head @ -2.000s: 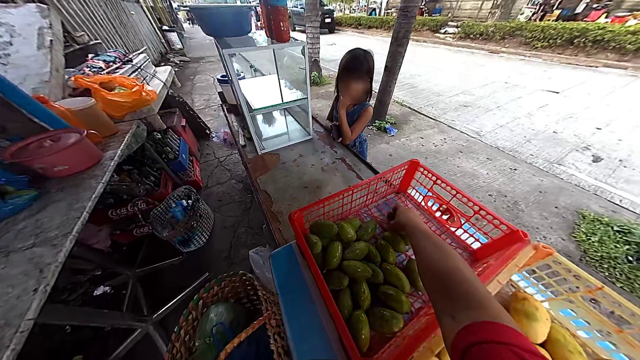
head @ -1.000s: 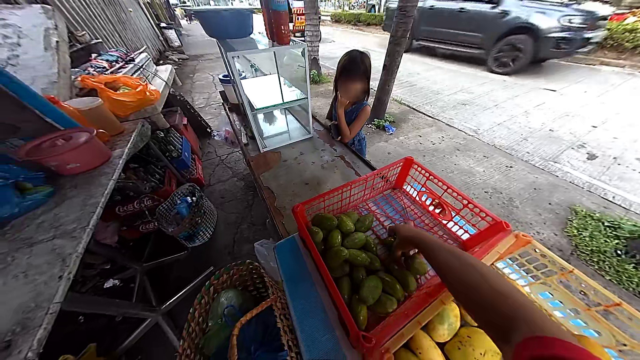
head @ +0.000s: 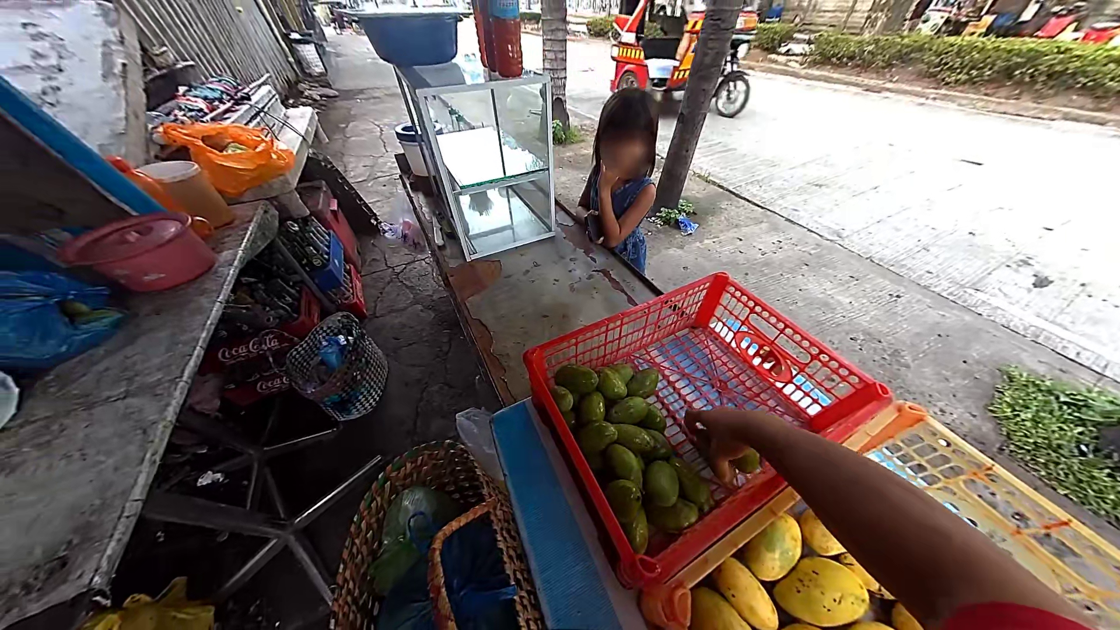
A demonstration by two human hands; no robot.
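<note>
My right hand [head: 724, 437] reaches down into a red plastic crate [head: 643, 569], its fingers beside a green mango [head: 746, 461]; whether they grip it is hidden by the hand. Piled green mangoes [head: 632, 437] fill the crate's left part. Bare mesh shows at the crate's far and right side. Beside it, under my forearm, a yellow-orange plastic crate [head: 962, 472] holds yellow mangoes [head: 821, 591] at its near end. My left hand is out of view.
A woven basket [head: 367, 525] with plastic bags stands left of the blue board [head: 542, 516]. Beyond the crates, a glass display case [head: 490, 166] sits on a worn table [head: 542, 306]. A person [head: 623, 175] stands at the table's side. Left are a concrete counter [head: 96, 402] and a wire-like bin [head: 337, 366].
My right hand has moved from over the mango pile to the right side of the red crate. A dark pickup has left the road view and a red tricycle has appeared.
</note>
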